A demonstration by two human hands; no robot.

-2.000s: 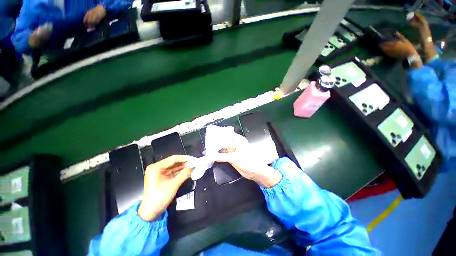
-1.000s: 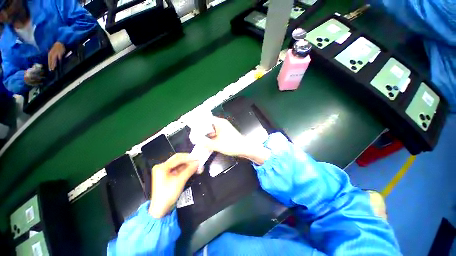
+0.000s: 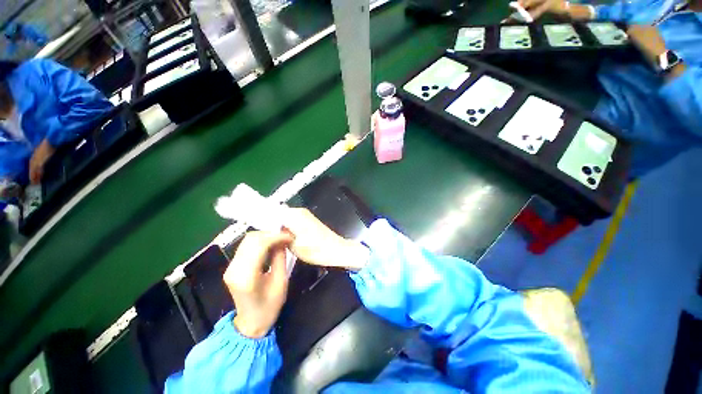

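Note:
My left hand point(image 3: 258, 278) and my right hand point(image 3: 314, 240) meet in front of me, both bare. A white crumpled wipe point(image 3: 250, 208) is held between them and sticks out to the upper left past my fingers. A black phone tray point(image 3: 308, 308) lies below my hands on the green bench. Dark screen-up smartphones point(image 3: 163, 327) lie in it at the left; another dark slot shows behind my right hand. My hands and sleeves hide the middle of the tray.
A pink dispenser bottle point(image 3: 389, 132) stands near the grey post point(image 3: 354, 69). Right of it is a tray point(image 3: 531, 165) of green-backed phones. Another such phone point(image 3: 32, 382) shows at lower left. The green conveyor point(image 3: 177, 181) runs behind the white strip. Other workers sit at upper left and upper right.
The view has swung right, so the bottle and post appear further left. The wipe has shifted left and now extends beyond my left fingers. Both hands stay close together.

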